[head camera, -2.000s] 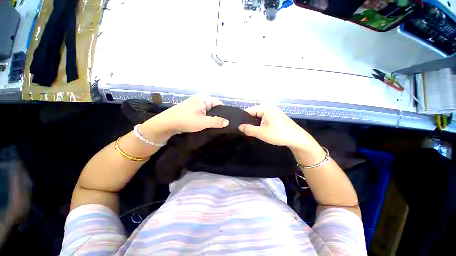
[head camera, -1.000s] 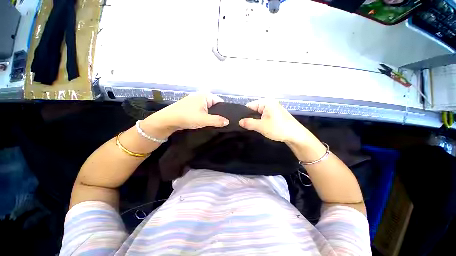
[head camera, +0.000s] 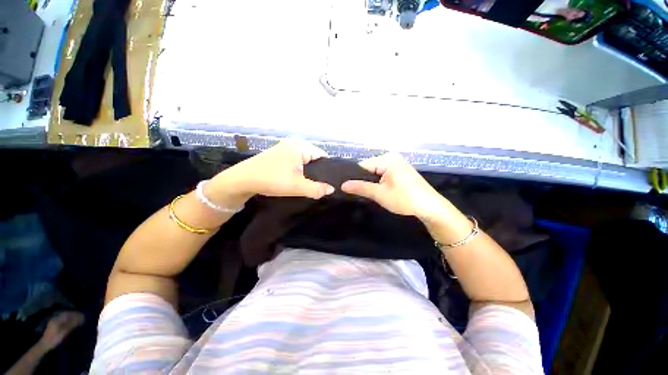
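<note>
A dark brown to black garment piece (head camera: 344, 220) lies over my lap, its upper edge raised at the front edge of the white table. My left hand (head camera: 286, 170) grips that edge on the left, thumb on top and pointing inward. My right hand (head camera: 395, 187) grips it on the right in the same way. The two thumb tips are close together over the cloth. The fingers beneath are partly hidden by the cloth.
White machine table (head camera: 242, 66) ahead, with a ruler strip (head camera: 483, 160) along its front edge. Black fabric strips (head camera: 95, 73) lie on tan cardboard (head camera: 139, 88) at left. Thread snips (head camera: 582, 117) and a phone (head camera: 564, 18) are at right. A blue crate (head camera: 568, 256) is below right. Another person's hand (head camera: 62, 326) shows lower left.
The thumb tips have come slightly closer together over the cloth, which stays gripped. The view has shifted slightly. Another person's hand now shows at lower left, absent one second ago.
</note>
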